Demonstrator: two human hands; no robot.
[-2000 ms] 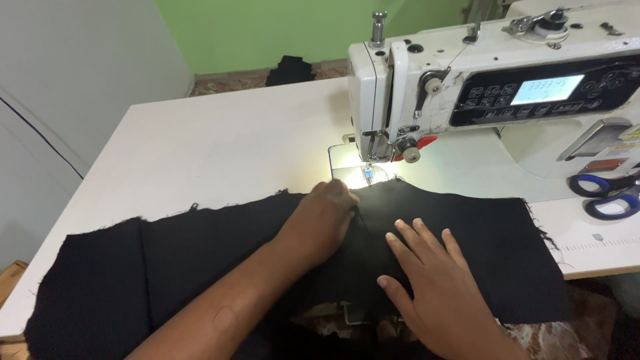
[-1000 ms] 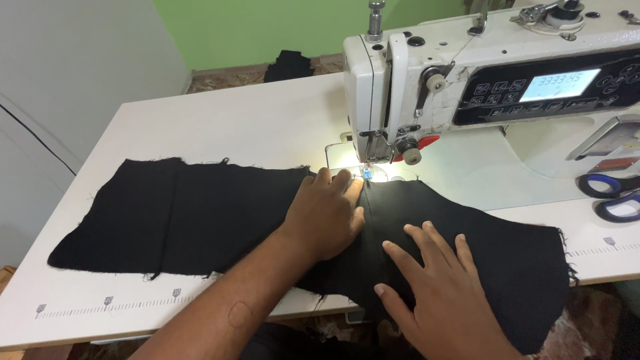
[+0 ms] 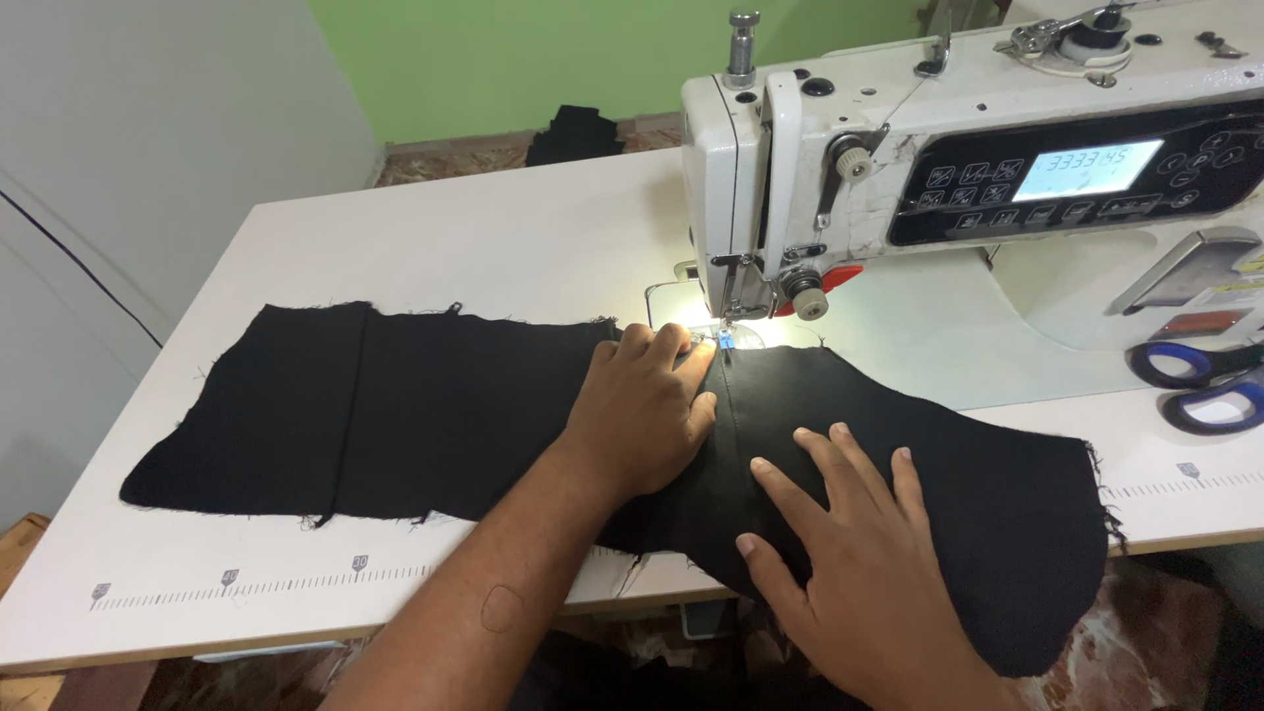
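Observation:
Black fabric (image 3: 474, 405) with frayed edges and seams lies across the sewing table, its right part hanging over the front edge. The presser foot (image 3: 727, 339) of the white sewing machine (image 3: 731, 197) stands at the fabric's far edge, on a seam line. My left hand (image 3: 647, 415) presses on the fabric just left of the foot, its fingers bent and fingertips close to it. My right hand (image 3: 859, 553) lies spread on the fabric to the right of the seam, nearer to me. Neither hand visibly pinches the cloth.
Scissors with blue and black handles (image 3: 1170, 365) lie at the right, by the machine. The white table (image 3: 444, 237) has a printed ruler (image 3: 296, 576) along its front edge. A lit control panel (image 3: 1086, 170) is on the machine. Dark cloth (image 3: 576, 136) sits behind the table.
The fabric has moved away from me, toward the far side of the table, baring the ruler at the left. My left hand stays beside the presser foot and my right hand stays spread on the cloth.

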